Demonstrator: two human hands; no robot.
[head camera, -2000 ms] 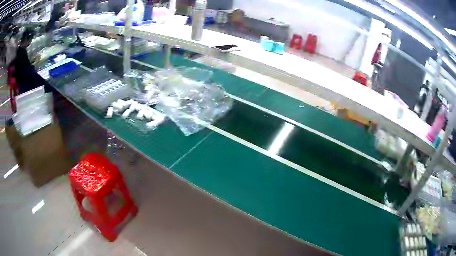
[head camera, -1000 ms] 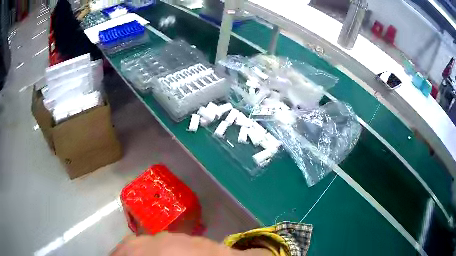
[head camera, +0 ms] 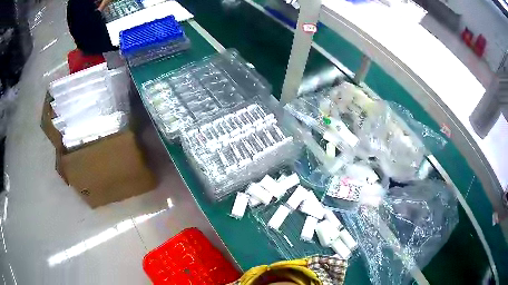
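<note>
Several white blocks (head camera: 312, 205) lie in a loose pile on flat clear plastic on the green bench. A stack of clear blister trays (head camera: 239, 150) stands left of them, its top tray seating rows of white parts with thin silvery rods. Crinkled clear plastic bags (head camera: 412, 222) lie on the right, some with off-white parts in them. A label card (head camera: 342, 189) lies near the bags. A checked sleeve with a yellow cuff (head camera: 284, 267) is cut off by the bottom edge. Neither hand shows, and I cannot tell which arm it covers.
A red stool (head camera: 189, 259) stands below the bench's left edge. An open carton (head camera: 111, 172) of white trays stands on the floor. Blue trays (head camera: 150, 38) and empty clear trays (head camera: 203, 89) lie further along. A post (head camera: 299, 53) rises behind the trays. A person (head camera: 86, 28) is at far left.
The view has swung left and come closer to the blocks and trays. The bare skin seen over the stool a second ago has left the picture; the yellow cuff remains at the bottom.
</note>
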